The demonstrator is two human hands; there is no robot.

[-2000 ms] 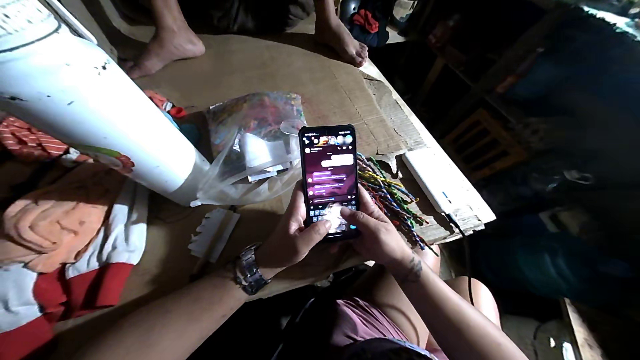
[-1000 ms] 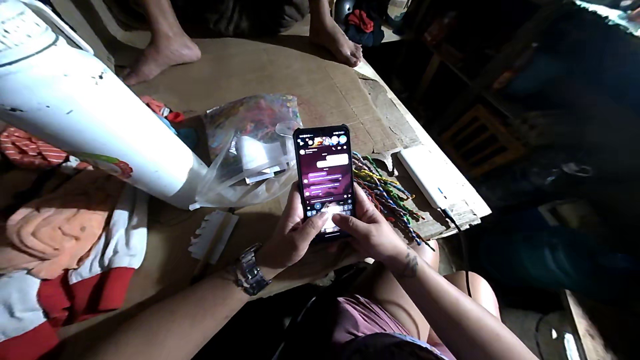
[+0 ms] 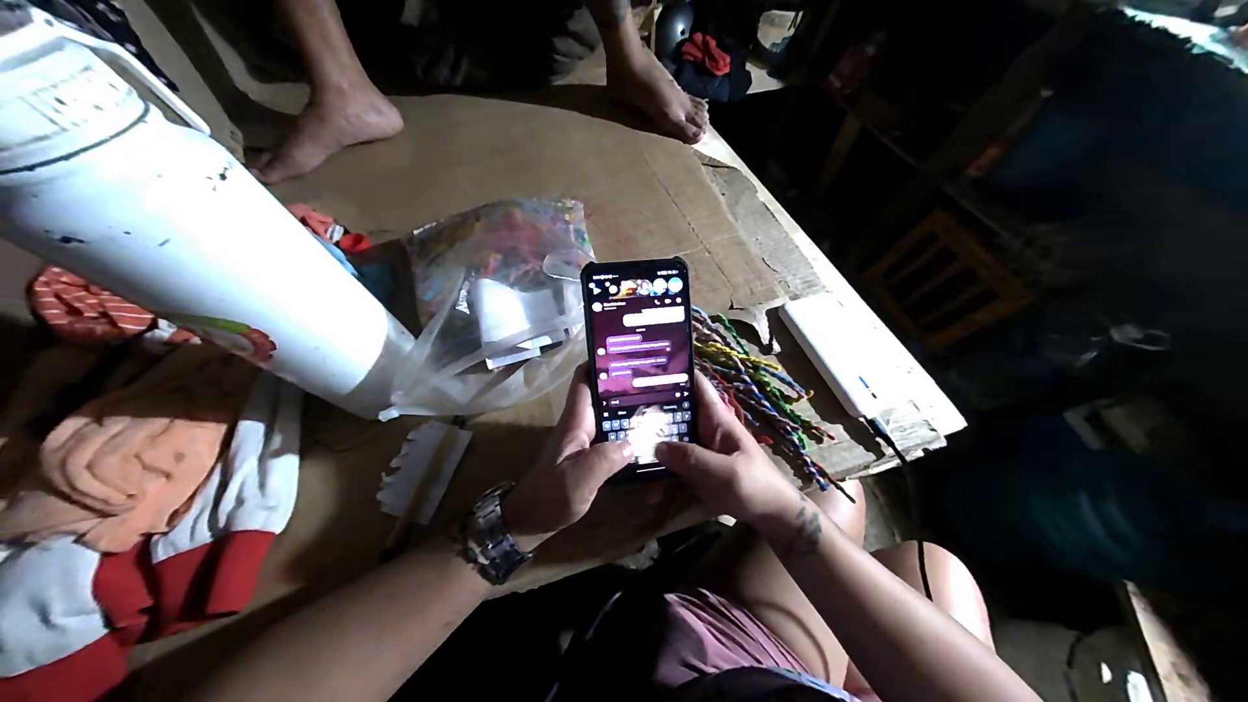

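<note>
A smartphone [image 3: 641,361] in a dark case, its screen lit with a chat and a keyboard, is held upright between my two hands. My left hand [image 3: 570,468] grips its left edge, the thumb over the keyboard; a metal watch [image 3: 495,536] circles that wrist. My right hand [image 3: 731,458] holds the right edge, with its thumb also on the lower screen. Behind the phone lies a clear plastic bag [image 3: 497,253] of colourful contents, white paper showing in it. Braided multicoloured cords [image 3: 765,390] lie right of the phone, partly hidden by it and my right hand.
A large white bottle [image 3: 214,224] leans in from the left above folded clothes [image 3: 136,458]. A notched white card [image 3: 424,468] lies near my left wrist. At right, a white device [image 3: 834,361] with a black cable rests on the cardboard-covered surface [image 3: 468,146]. Another person's bare feet [image 3: 341,122] are beyond.
</note>
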